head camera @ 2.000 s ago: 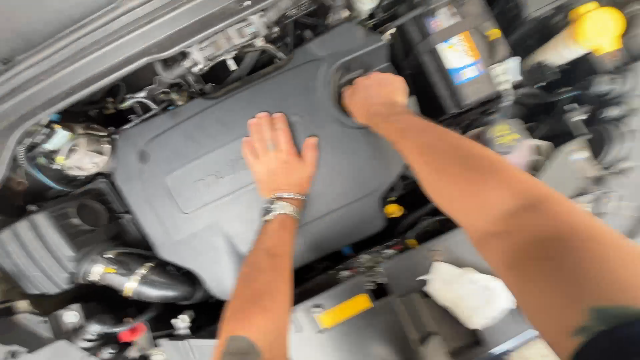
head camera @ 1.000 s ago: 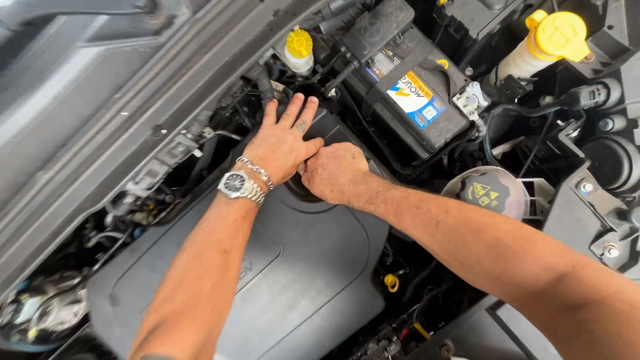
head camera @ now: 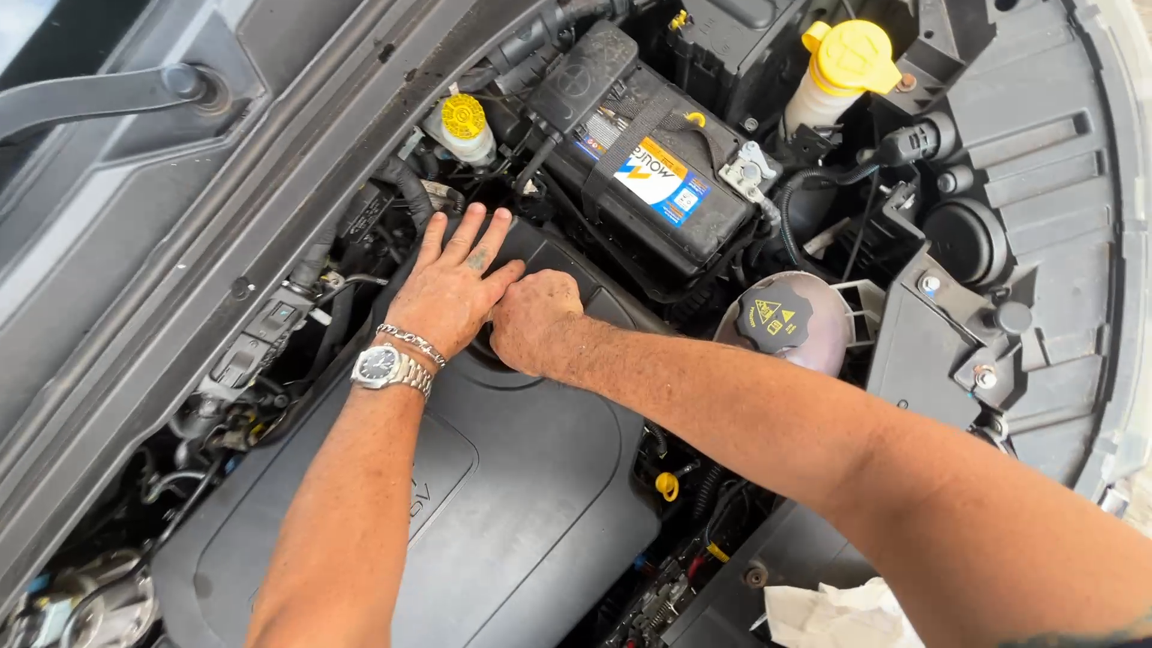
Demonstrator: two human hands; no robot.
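A dark grey plastic engine cover [head camera: 540, 468] fills the lower middle of the engine bay. My left hand [head camera: 454, 283], with a bracelet and a metal watch at the wrist, lies flat with spread fingers on the upper end of the cover. Right beside it, my right hand [head camera: 537, 321] is a closed fist over the round recess in the cover. The fingers of that fist point down and are hidden, so what they grip cannot be seen. The thumb side of my left hand touches or nearly touches the fist.
A black car battery [head camera: 666, 171] stands above the cover. Around it are a yellow-capped brake fluid reservoir [head camera: 464, 126], a washer filler with a yellow cap [head camera: 850, 58] and a coolant tank's black cap [head camera: 774, 315]. A dipstick's yellow ring [head camera: 667, 486] and white paper [head camera: 841, 616] lie lower right.
Two seconds ago my left hand lay on the middle of the cover; it has since moved up beside my right fist. My right hand has stayed at the round recess. The view has shifted and turned.
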